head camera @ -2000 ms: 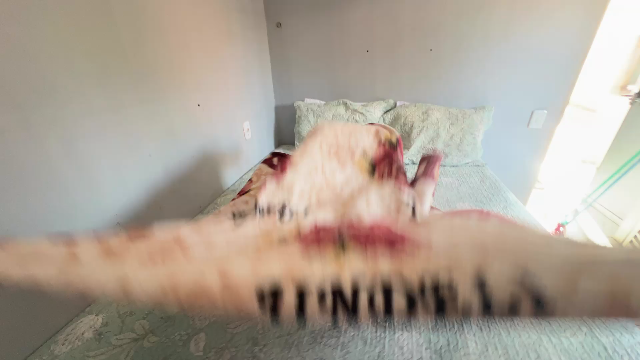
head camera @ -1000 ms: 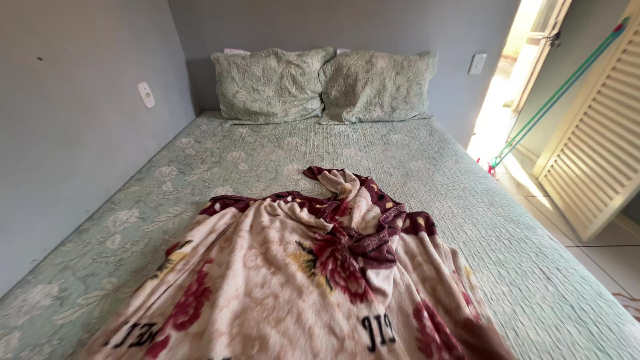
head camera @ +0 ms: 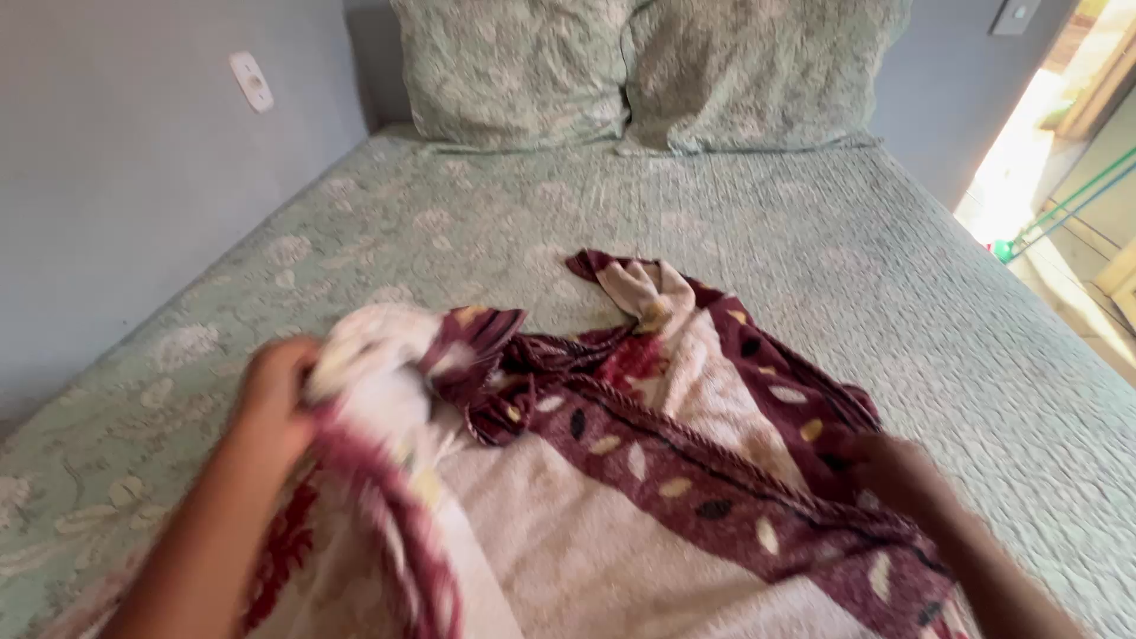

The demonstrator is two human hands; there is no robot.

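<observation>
A cream fleece blanket point(head camera: 568, 532) with a maroon leaf-patterned border lies bunched across the near part of the bed. My left hand point(head camera: 280, 382), blurred, grips a gathered cream fold of it at the left, lifted a little over the bed. At the right, my right hand point(head camera: 896, 470) is closed on the maroon border; its fingertips are partly hidden in the cloth. Between the hands the border runs slantwise, and one twisted corner points toward the pillows.
A pale green floral bedspread point(head camera: 497, 231) covers the bed. Two matching pillows point(head camera: 524, 71) point(head camera: 763, 71) rest at the head. Grey walls stand left and behind, with a socket point(head camera: 252, 82). Right of the bed are a bright doorway and green and blue poles point(head camera: 1078, 200).
Both hands have come into view, holding the blanket. A second ago it lay spread with no hands visible; now its left part is gathered and raised. The view has tilted downward.
</observation>
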